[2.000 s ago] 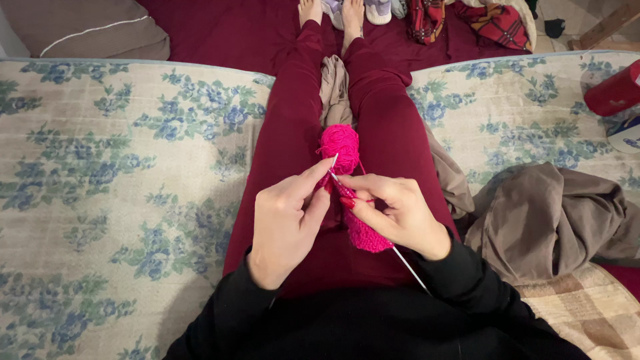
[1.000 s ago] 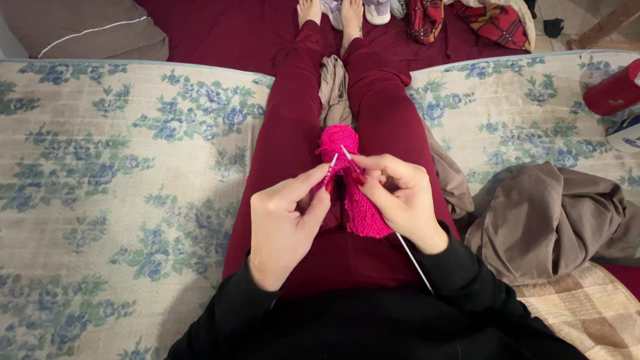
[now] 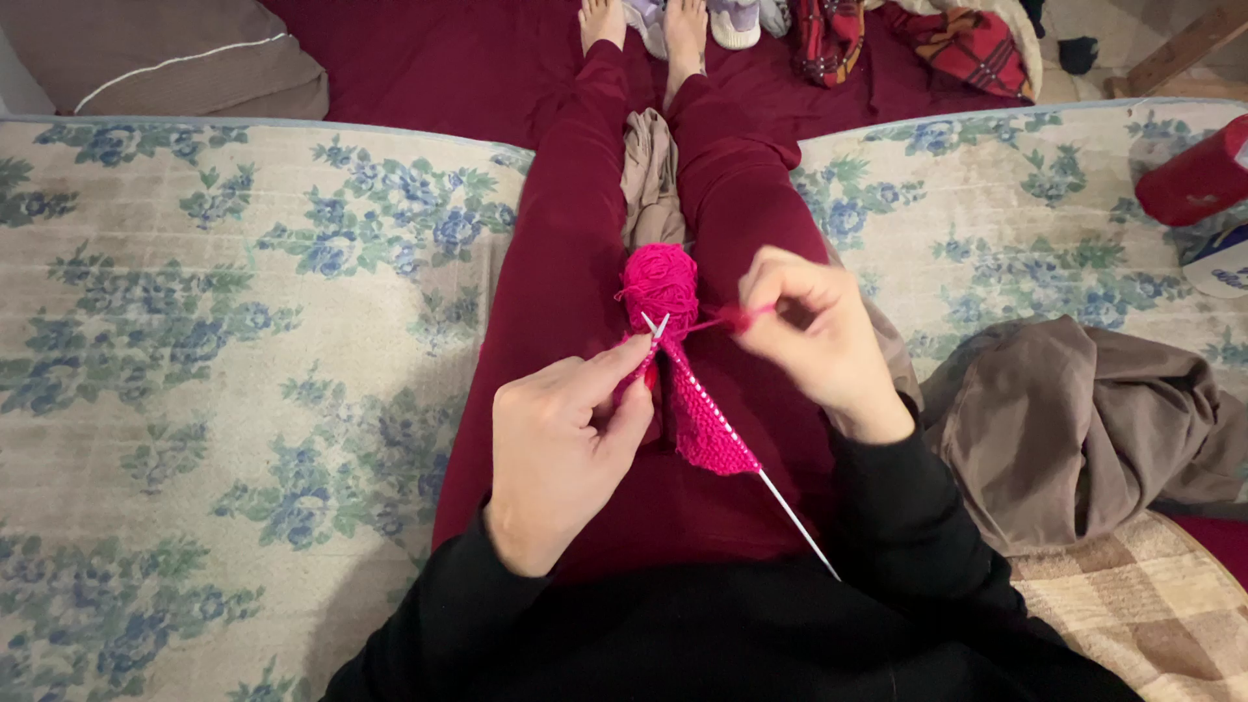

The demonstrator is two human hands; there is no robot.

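My left hand (image 3: 570, 439) pinches the knitting needles near their crossed tips, with pink stitches bunched under the fingers. One white knitting needle (image 3: 799, 526) slants down to the right, a row of stitches along it. From it hangs the pink knitted piece (image 3: 710, 434), above my lap. My right hand (image 3: 809, 336), slightly blurred, is raised to the right of the tips, its fingertips closed on a strand of pink yarn (image 3: 707, 324) drawn out from the work. The ball of pink yarn (image 3: 661, 283) lies between my thighs, just beyond the needle tips.
I sit on a floral mattress (image 3: 390, 214) with legs stretched forward. A taupe cloth (image 3: 1072, 429) lies bunched at my right, over a checked blanket (image 3: 1150, 595). A red cylindrical object (image 3: 1194, 175) is at the right edge. A grey-brown cushion (image 3: 185, 58) sits far left; shoes (image 3: 734, 21) stand by my feet.
My right hand has let go of the right needle and moved out to the right with the yarn strand. The left hand stays at the needles, whose tips now cross.
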